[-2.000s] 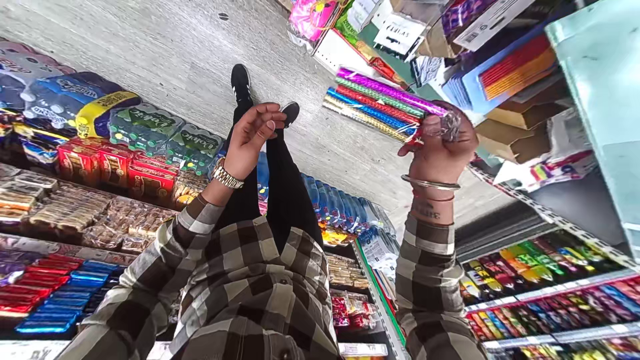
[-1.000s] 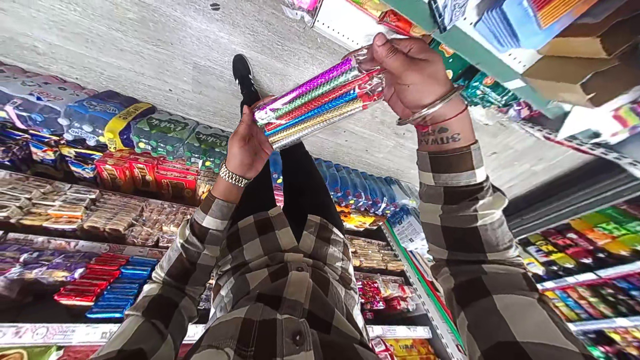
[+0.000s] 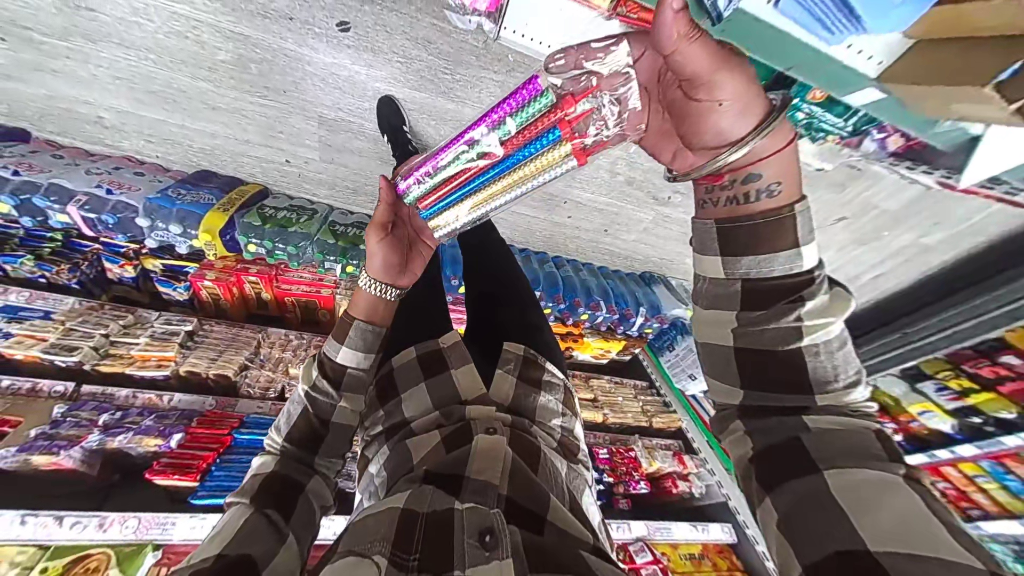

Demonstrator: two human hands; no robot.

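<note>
A clear plastic pack of foil-patterned tubes in purple, green, red, blue, gold and silver slants between my hands. Its lower left end rests in my left hand, the thumb along its edge; the fingers behind it are mostly hidden. At the upper right end, my right hand supports the pack palm up, its thumb raised off the plastic. Fingers show through the loose clear wrapper there; whether they are inside or behind it, I cannot tell.
Shelves of packaged biscuits and shrink-wrapped bottles line the left. Blue bottles stand behind my legs. At upper right are a green display edge and cardboard boxes. Wooden-look floor lies beyond.
Two seconds ago my right hand alone held the pack, with my left hand apart from it. Now my left hand is on the pack's lower end.
</note>
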